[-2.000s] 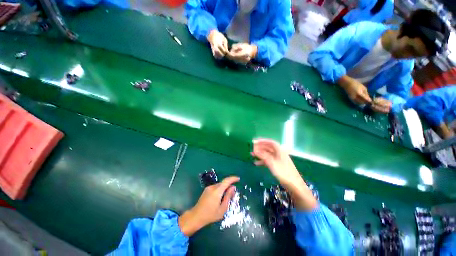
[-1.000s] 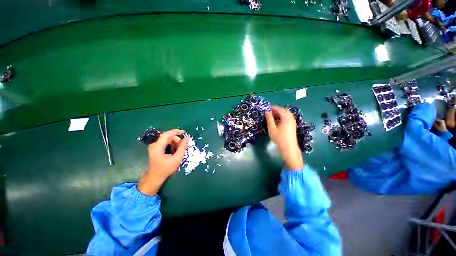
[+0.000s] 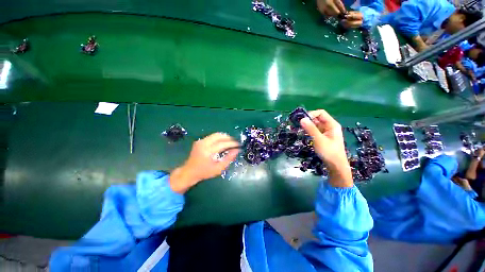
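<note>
My right hand (image 3: 325, 137) holds a small dark sub-assembly (image 3: 299, 116) between thumb and fingers, above the dark piles. My left hand (image 3: 214, 154) is over the small white parts (image 3: 234, 171), slightly blurred, its fingertips at the left edge of the pile of sub-assemblies (image 3: 260, 146); whether it holds anything cannot be told. The hand hides part of the white heap. One dark unit (image 3: 174, 132) lies alone left of my left hand.
Tweezers (image 3: 132, 127) and a white square (image 3: 106, 108) lie at left. Two dark clumps (image 3: 89, 45) sit on the bright green strip. At right are another dark pile (image 3: 367, 154), a compartment tray (image 3: 407, 147) and a neighbour's blue sleeve (image 3: 425, 199). Other workers sit across the bench.
My right hand has lifted from the pile with a dark sub-assembly. My left hand has moved right across the white parts. The dark piles are spread wider, and the view has shifted.
</note>
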